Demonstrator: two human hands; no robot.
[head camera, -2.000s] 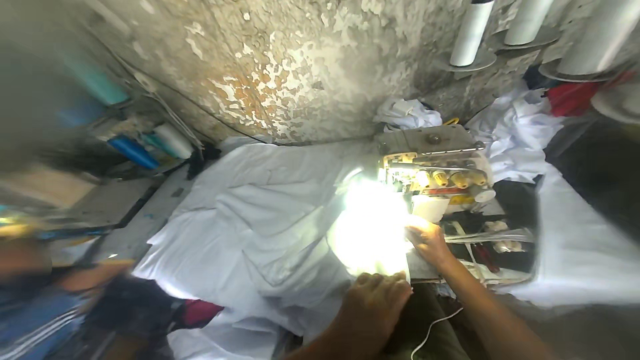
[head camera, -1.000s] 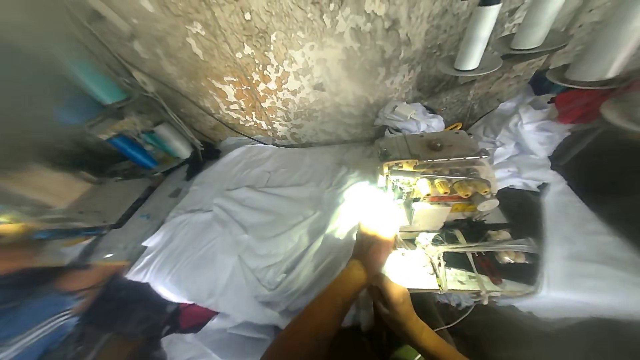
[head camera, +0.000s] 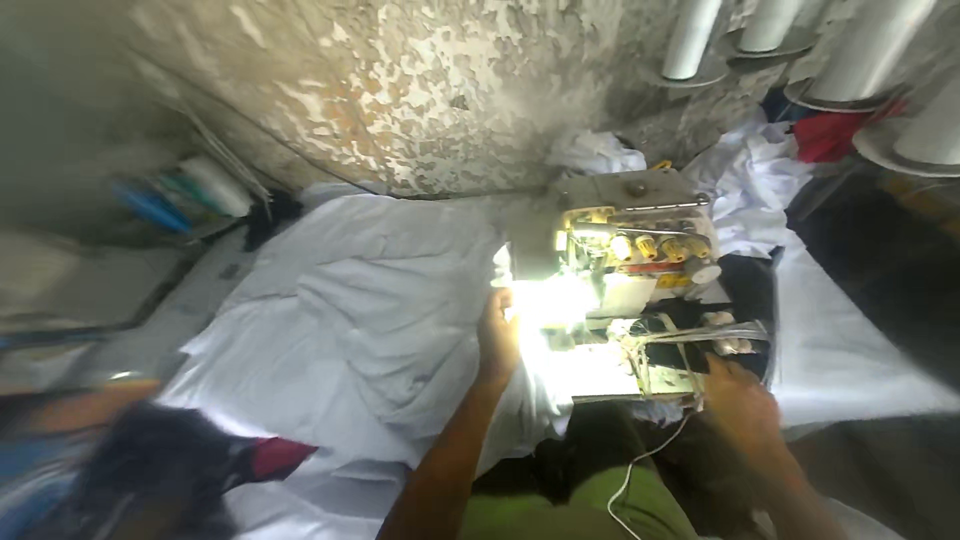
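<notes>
An overlock sewing machine (head camera: 637, 191) with yellow tension dials stands right of centre, its needle area washed out by a bright lamp. White fabric (head camera: 360, 300) covers the table to its left and reaches into the glare. My left hand (head camera: 499, 334) lies on the fabric just left of the lit area; its fingertips fade into the light, so its grip is unclear. Beside the machine's front right corner is my right hand (head camera: 739, 394), blurred, near a bundle of pale strips or threads (head camera: 697, 334). Whether it holds anything cannot be told.
White thread cones (head camera: 694, 37) stand on holders at the upper right, before a peeling wall (head camera: 442, 97). Crumpled white cloth (head camera: 750, 187) lies behind the machine. A white cord (head camera: 630, 480) hangs at the front. A blurred person's arm (head camera: 97, 401) shows at left.
My hands were close together by the lamp's glare a second ago and are now apart. The right hand has moved right, to the machine's front right corner.
</notes>
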